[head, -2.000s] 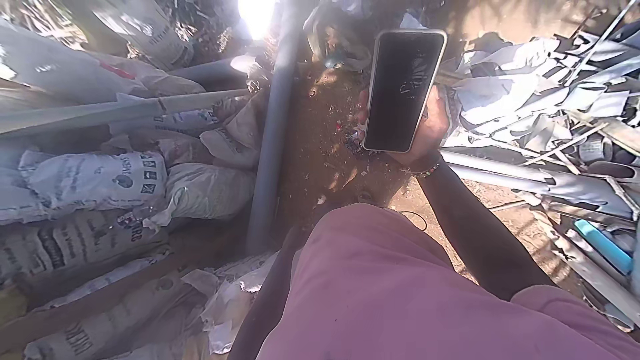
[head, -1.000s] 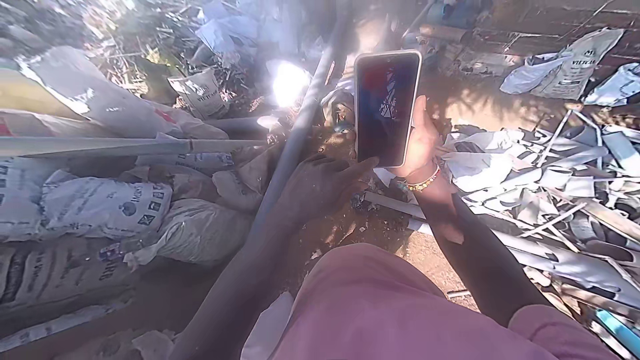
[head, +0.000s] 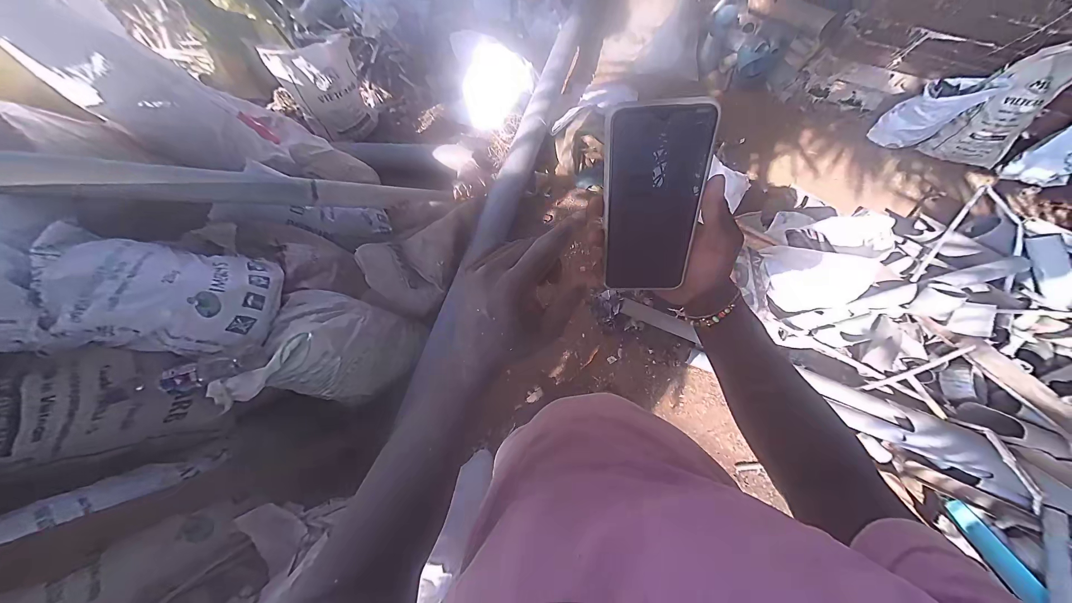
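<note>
A smartphone (head: 657, 197) in a pale case is upright in my right hand (head: 712, 243), its dark screen facing me with glare on it. A beaded bracelet (head: 712, 316) circles the right wrist. To the left of the phone, my left hand (head: 511, 293) reaches up with its fingers apart, holding nothing; its fingertips are near the phone's left edge, and whether they touch it I cannot tell. Behind the left hand and forearm runs a long grey pipe (head: 523, 151).
Filled woven sacks (head: 151, 289) bearing print lie stacked at the left, under a pale pole (head: 209, 182). Cut pipe pieces and scraps (head: 946, 310) cover the right side, with a blue pipe (head: 992, 548) lower right. A printed sack (head: 997, 109) lies at the upper right.
My left hand, out of sight two seconds ago, came up beside the phone. One second ago its fingers were at the phone's lower edge and the screen showed colours; now the screen is dark.
</note>
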